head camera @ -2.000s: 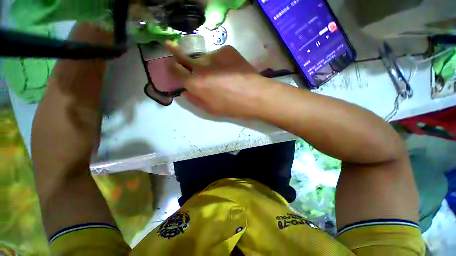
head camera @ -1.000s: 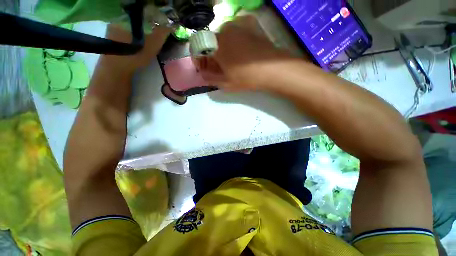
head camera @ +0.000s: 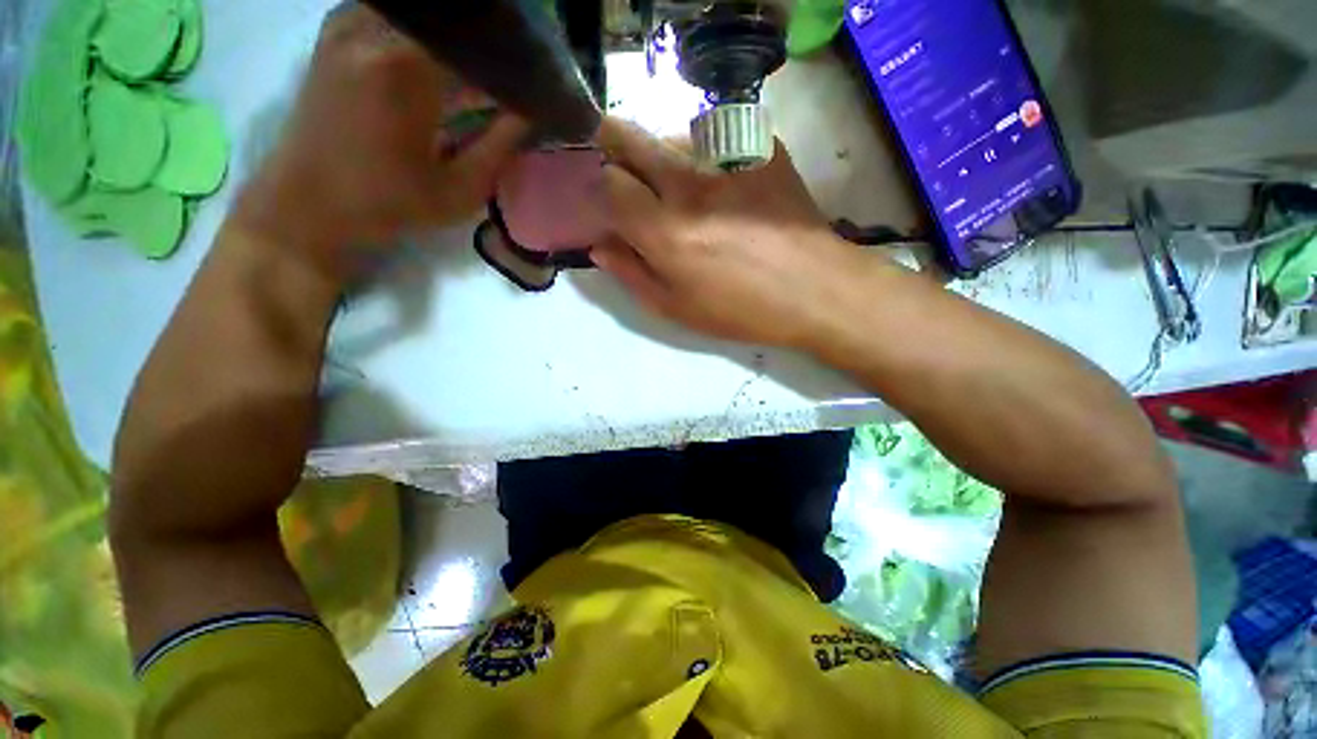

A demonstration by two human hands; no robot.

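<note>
My left hand is blurred, left of the pink plate; a small dark green bit shows at its fingers, too blurred to tell if it is held. My right hand lies at the plate's right edge with its fingertips pointing left; I cannot tell whether it holds anything. The pale ribbed knob is just above my right hand. The needle area is hidden behind the dark bar and my hands. Green cut pieces lie in a flat overlapping stack at the table's left.
A smartphone with a purple lit screen lies right of the machine. Silver snips lie farther right, near a metal fitting with a green scrap. The white table's front edge is before my lap. A clear bag of green pieces is below.
The view has shifted. My left hand has moved out left from the needle area and is blurred. The large green cloth at upper left no longer shows, and the cut stack is in fuller view.
</note>
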